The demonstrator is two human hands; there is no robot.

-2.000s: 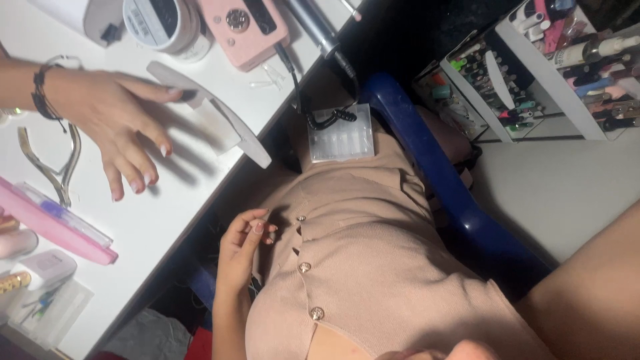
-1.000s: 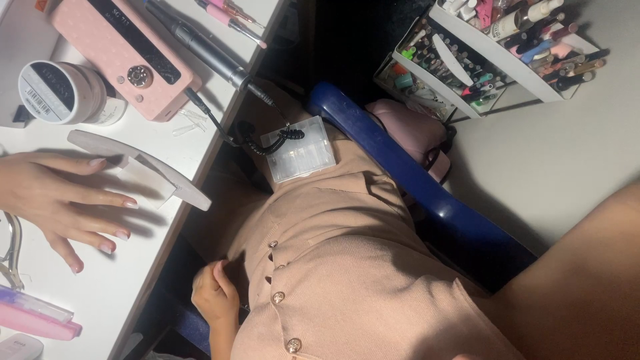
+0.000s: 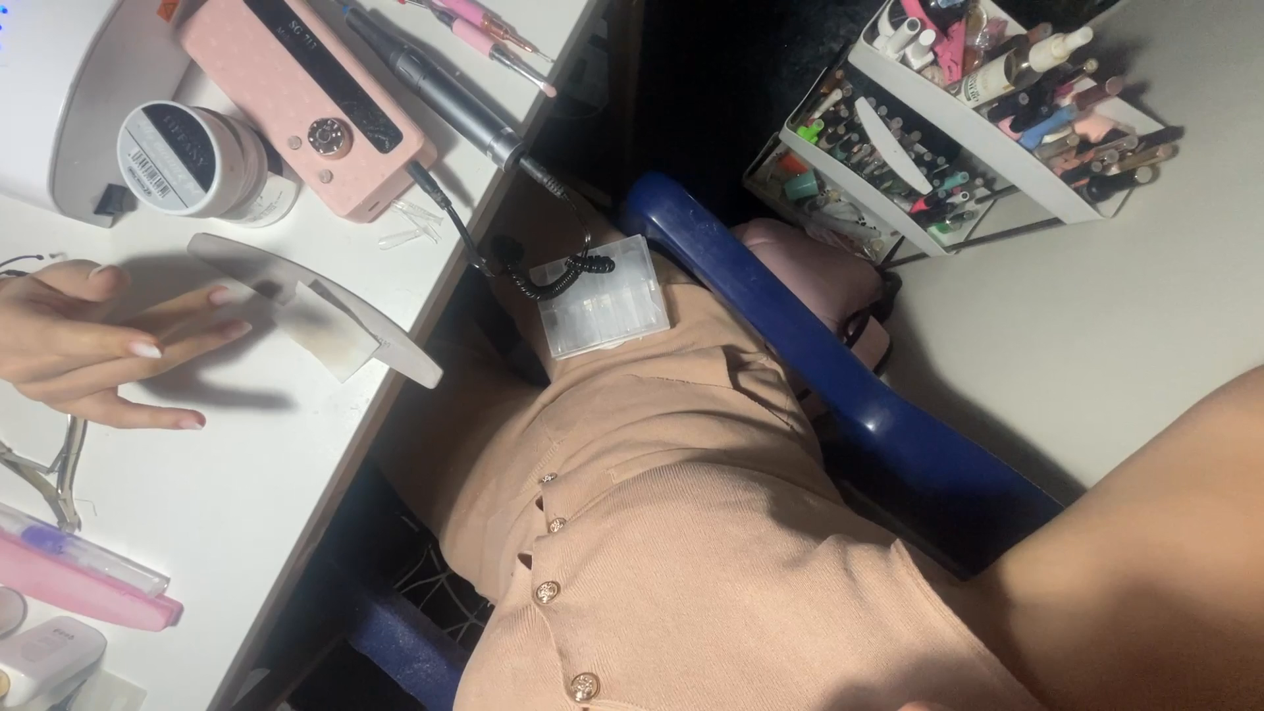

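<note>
Neither of my hands is in view; my bare right upper arm [image 3: 1155,553] shows at the lower right. Another person's hand [image 3: 109,341] reaches in from the left over the white table, its fingers spread and slightly bent, with pale-tipped nails. Beside its fingertips lies a curved grey nail file [image 3: 395,346], with a small translucent sheet [image 3: 326,331] against it. A clear compartment box of nail tips [image 3: 607,301] rests on my lap, a coiled black cord across it. At the table's edge lie a pink nail drill control unit [image 3: 306,109] and its grey handpiece [image 3: 444,89].
Metal nippers [image 3: 64,474], a pink file [image 3: 89,583] and a white-lidded jar [image 3: 183,158] are on the table [image 3: 237,494]. A white nail lamp [image 3: 59,99] stands behind. A blue chair armrest [image 3: 790,306] is at my right, near a rack of polish bottles [image 3: 987,118].
My left hand, near my waist in both earlier frames, is out of view now. The other person's fingers have shifted and bent somewhat. The view has moved.
</note>
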